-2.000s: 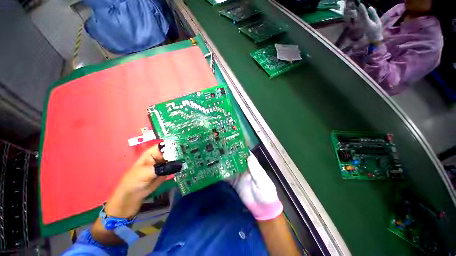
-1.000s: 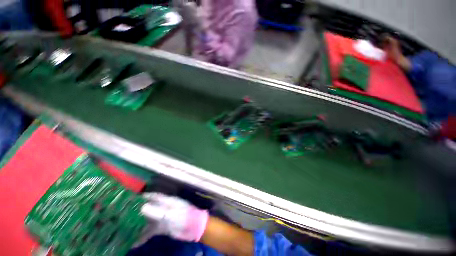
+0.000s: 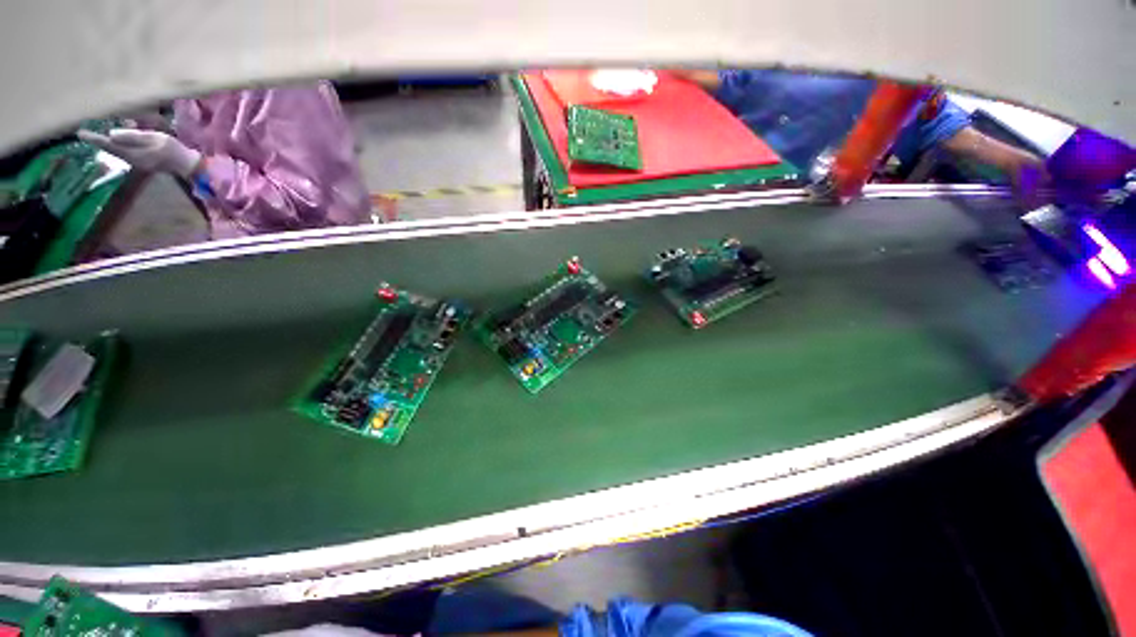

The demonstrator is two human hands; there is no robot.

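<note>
A green circuit board point(image 3: 94, 612) shows at the bottom left, cut off by the picture's lower edge. A thin white sliver of my gloved right hand point(image 3: 321, 631) shows at the bottom edge, right of this board. Its fingers are out of the picture, so its hold on the board cannot be seen. My blue sleeve point(image 3: 673, 620) shows further right. My left hand is not in view.
The green conveyor belt point(image 3: 598, 436) crosses in front, with boards point(image 3: 386, 363) point(image 3: 561, 326) point(image 3: 713, 280) and one bearing a greyish rectangle point(image 3: 57, 381). Red posts point(image 3: 872, 139) and a violet light point(image 3: 1104, 255) are right. People work across the belt.
The view has swung right along the conveyor. The held board and my gloved right hand have slipped mostly below the picture. My left hand, seen two seconds ago, is out of view.
</note>
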